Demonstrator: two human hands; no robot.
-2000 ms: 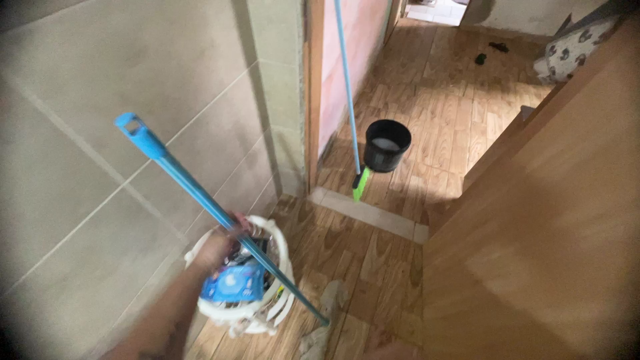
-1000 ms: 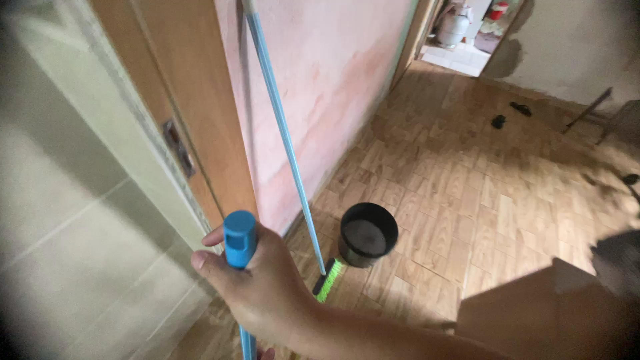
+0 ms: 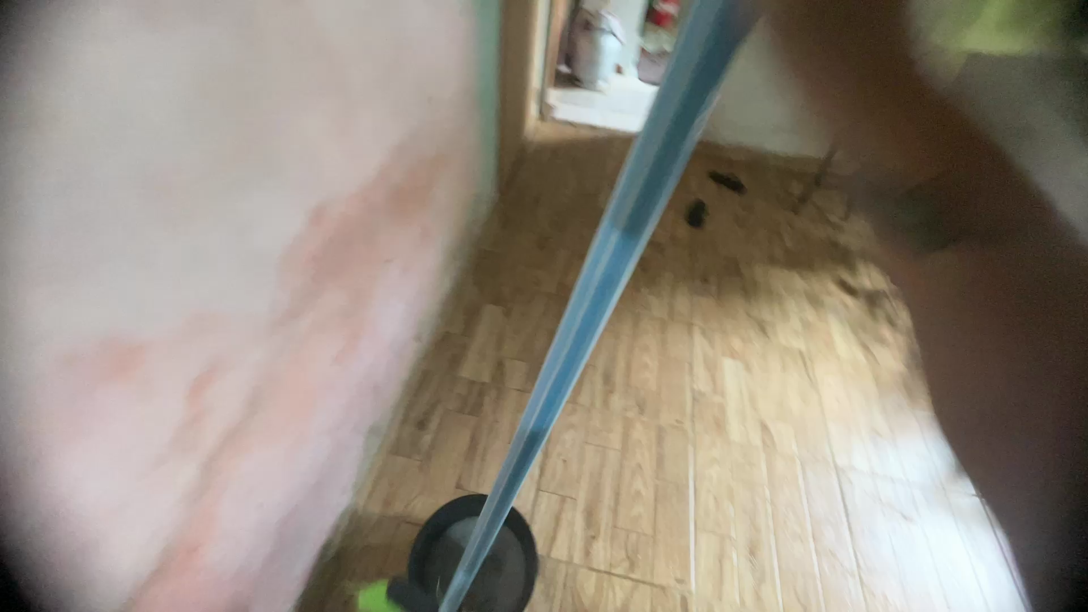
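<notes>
A blurred light-blue broom handle (image 3: pixel 586 297) slants from the top of the view down to the lower left, crossing in front of a black bucket (image 3: pixel 525 557). At its foot, beside the bucket, part of a bright green brush head (image 3: pixel 378 597) shows at the bottom edge. My right forearm fills the right side, very close and blurred. Only a little of my right hand (image 3: pixel 756 10) is in view at the top edge, closed around the upper handle; its fingers are hidden. The bucket stands on the wood-look floor with greyish contents. My left hand is out of view.
A patchy pink and white wall (image 3: pixel 255 280) runs close along the left. Wood-look floor (image 3: pixel 646 382) stretches ahead, with a pair of dark sandals (image 3: pixel 697 212) farther off. Beyond a doorway at the back stands a pale gas cylinder (image 3: pixel 597 53). Thin dark legs of furniture (image 3: pixel 814 180) stand near the far wall.
My right hand has gone from the other blue handle to the broom handle. The broom, earlier leaning on the wall, now tilts to the right. The view has moved forward through the doorway.
</notes>
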